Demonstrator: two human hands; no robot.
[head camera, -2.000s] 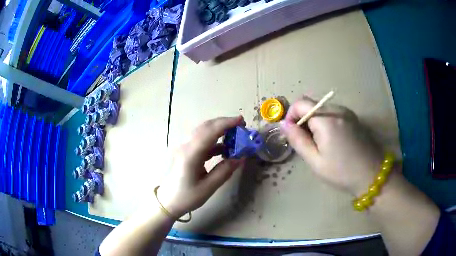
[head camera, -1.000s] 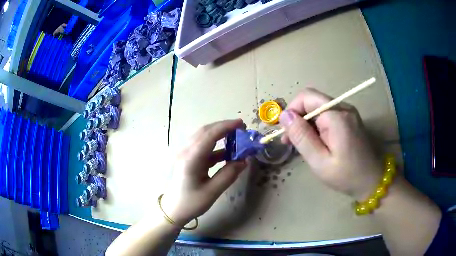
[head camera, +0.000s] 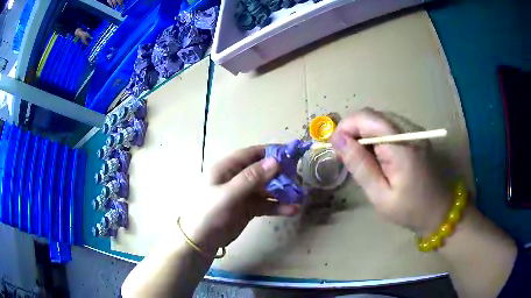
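Note:
My left hand (head camera: 236, 189) holds a purple body piece (head camera: 284, 174), gripped between thumb and fingers, with its narrow neck end pointing up and right. My right hand (head camera: 384, 166) holds a pale applicator stick (head camera: 407, 137) between thumb and fingers. The stick lies nearly level, its tip at or close to the neck end; whether they touch cannot be told. The clear round glue cup (head camera: 324, 169) stands on the cardboard just below the tip, and the orange cap (head camera: 322, 127) is right behind it.
Assembled figurines (head camera: 116, 166) stand in rows at left on the cardboard sheets (head camera: 169, 151). A pale pink-lilac tub (head camera: 279, 49) holds dark caps at the back. Loose purple body pieces (head camera: 174, 46) are heaped back left. Blue trays (head camera: 41, 180) are at far left, a dark flat object (head camera: 517, 134) at right.
My left hand has turned the purple body piece, so its neck now points more upward. The stick has swung from slanted to nearly level.

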